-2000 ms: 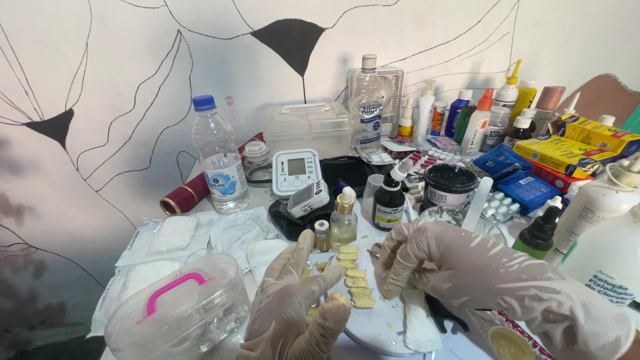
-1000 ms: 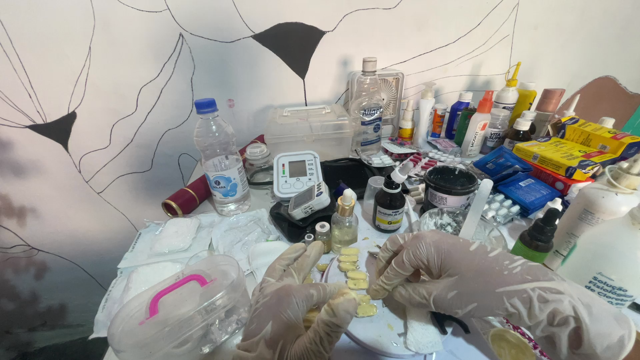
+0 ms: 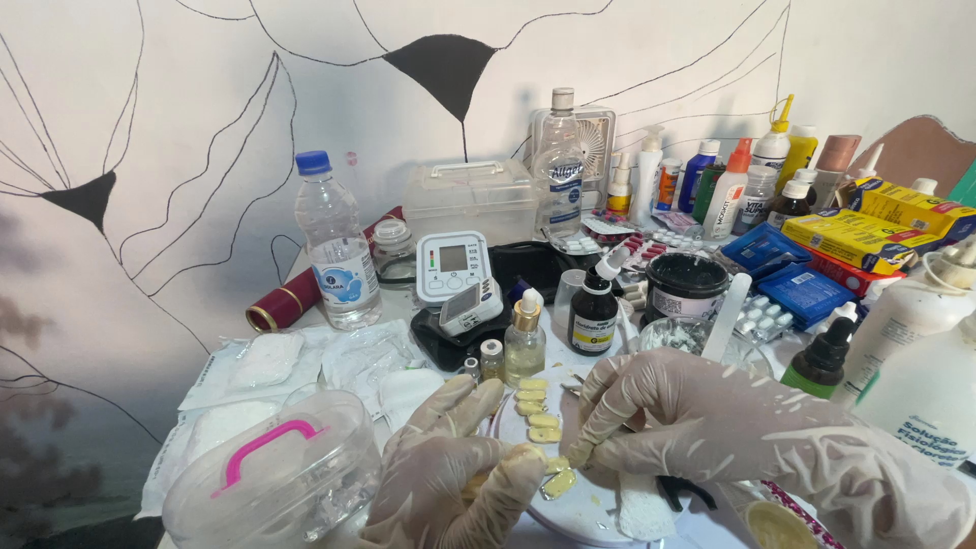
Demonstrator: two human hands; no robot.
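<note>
My left hand, in a pale latex glove, is over the near edge of a white round plate, thumb bent toward the fingers; whether it holds anything is hidden. Yellow tablets lie in a column on the plate, between my hands. The gloved right hand has its fingertips beside the lower tablets, with a thin metal tool partly showing at its fingers; the grip on it is hard to make out. A folded white gauze lies under the right wrist. A dropper bottle stands behind the plate.
A clear box with a pink handle stands at the left, near gauze packets. Behind are a water bottle, a blood pressure monitor, a brown dropper bottle and a black tub. Bottles and medicine boxes crowd the right.
The fingers of my left hand have spread since one second ago. My right fingertips have come down nearer the lower tablets.
</note>
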